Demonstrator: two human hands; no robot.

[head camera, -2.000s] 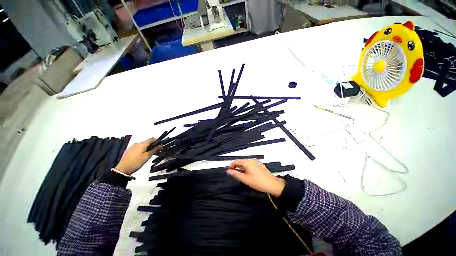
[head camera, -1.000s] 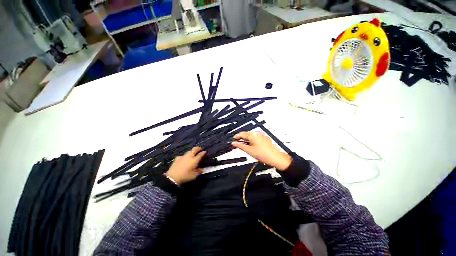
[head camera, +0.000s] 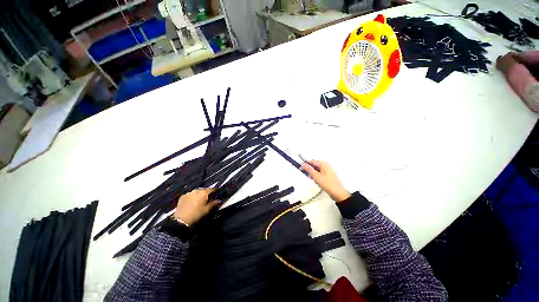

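Long narrow black fabric strips (head camera: 236,156) lie crossed in a loose heap. A wide black stack of strips (head camera: 236,248) lies nearest me. My left hand (head camera: 194,207) is closed around strips at the heap's near edge; its fingertips are partly hidden among them. My right hand (head camera: 325,179) holds thread snips, mostly hidden, with thin dark tips (head camera: 302,158) showing past the fingers. It is at the near end of a diagonal strip (head camera: 285,156). A yellow-brown twisted cord (head camera: 282,216) runs from my right hand over the stack.
A second strip bundle (head camera: 53,253) lies at the left. A yellow chick fan (head camera: 371,62), a black adapter (head camera: 332,99) and a small black round item (head camera: 282,103) stand beyond. Black pieces (head camera: 440,47) lie far right, near another person's sleeve (head camera: 523,79). Sewing machines stand behind.
The view has swung right. My left hand went from the heap's left end to its near edge. My right hand moved right, off the stack and heap, to the diagonal strip's end.
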